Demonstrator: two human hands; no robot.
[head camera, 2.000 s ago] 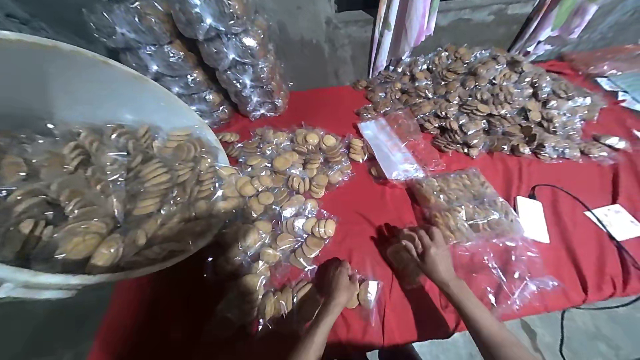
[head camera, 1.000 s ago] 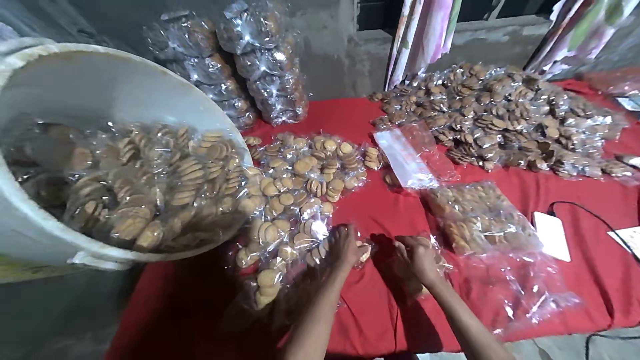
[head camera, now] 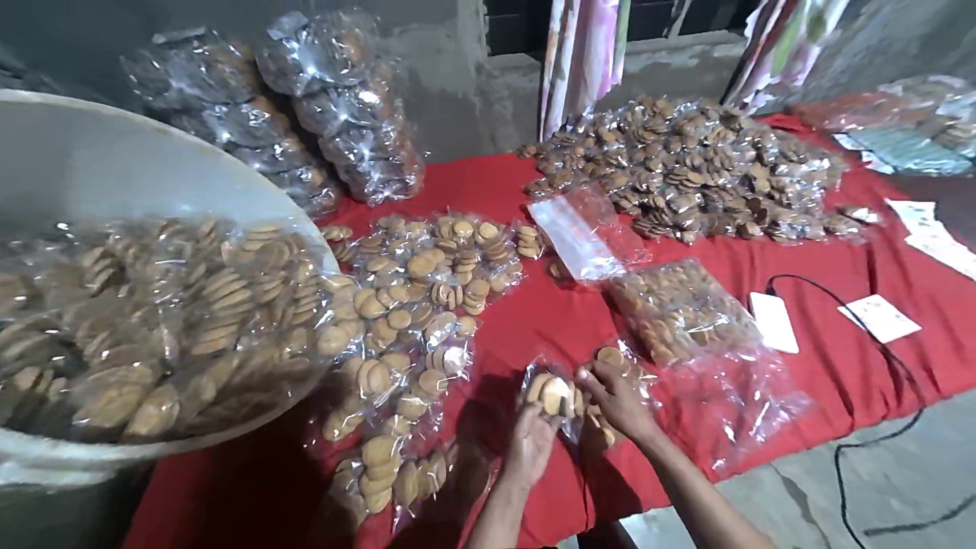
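Note:
My left hand point(head camera: 531, 442) holds a small clear plastic packet of round tan cookies point(head camera: 554, 394) above the red tablecloth. Close beside it on the right, my right hand point(head camera: 619, 396) is on another clear packet of cookies point(head camera: 637, 374), which it partly covers. A loose spread of small cookie packets point(head camera: 412, 305) lies to the left of both hands. To the right of my right hand is a large flat clear bag filled with cookies point(head camera: 682, 309), its empty plastic end spread toward the table's near edge.
A large white tub point(head camera: 191, 175) of cookie packets leans in at left. Behind it stand tall bundles of bagged goods point(head camera: 347, 107). Brown packets point(head camera: 686, 168) are heaped at the back right. A white power bank or similar device point(head camera: 773, 322) with a black cable point(head camera: 862, 328) and papers point(head camera: 879, 318) lie at right.
My left hand has moved right, away from the spread of packets, and now holds a packet beside my right hand. Cookie packets now show under and around my right hand.

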